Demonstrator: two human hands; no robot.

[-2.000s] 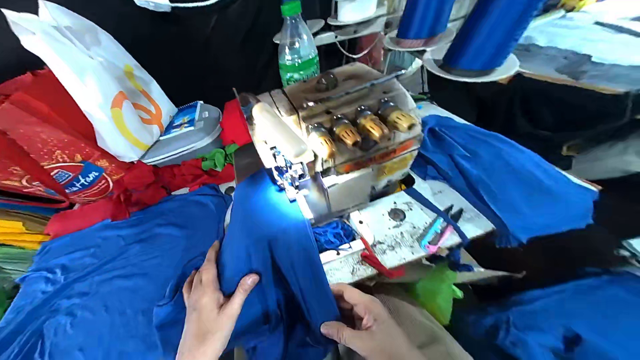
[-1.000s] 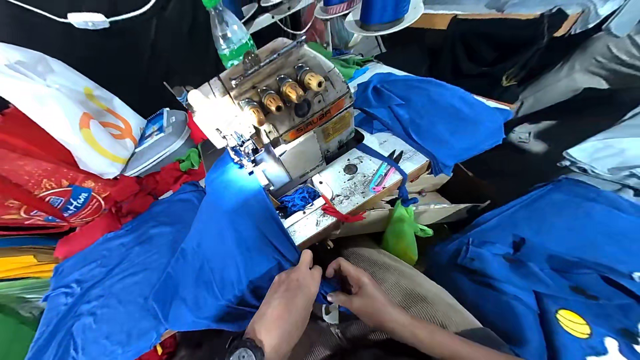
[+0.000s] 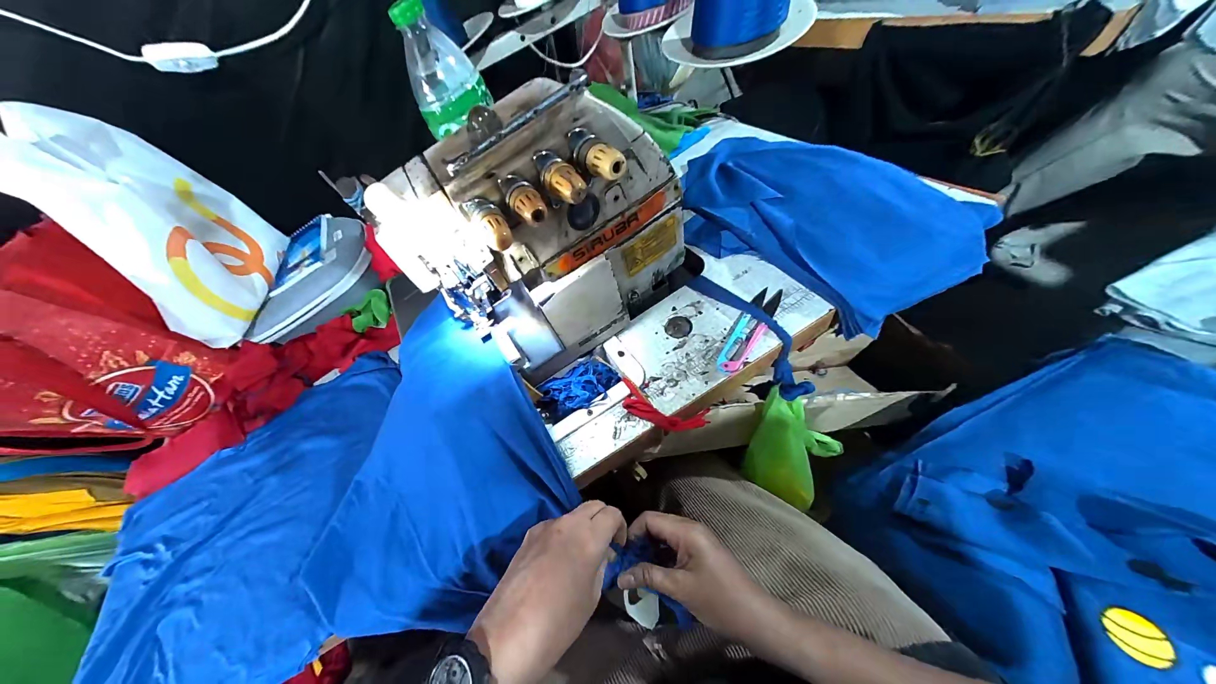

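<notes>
A Siruba overlock sewing machine [image 3: 579, 209] stands on a worn white table, its lamp lighting the needle area. Blue knit fabric [image 3: 427, 456] runs from under the presser foot down toward my lap. My left hand [image 3: 560, 570], with a watch on the wrist, pinches a bunched blue edge of cloth [image 3: 622, 562] near my lap. Close beside it, my right hand [image 3: 698, 575] holds the same bunch between thumb and fingers. Part of the bunch is hidden by the fingers. Thread snips [image 3: 749, 332] with a pink and blue handle lie on the table right of the machine.
Blue scraps [image 3: 578, 388] and a red strip [image 3: 660, 410] lie before the machine. A green plastic bag [image 3: 781, 451] hangs at the table edge. More blue cloth [image 3: 836, 209] lies behind right. A plastic bottle [image 3: 442, 76] stands behind; red and white bags [image 3: 142, 228] are at left.
Two seconds ago my hands were apart on the blue fabric; now they are together at a bunched edge over my lap. The view has shifted to the right.
</notes>
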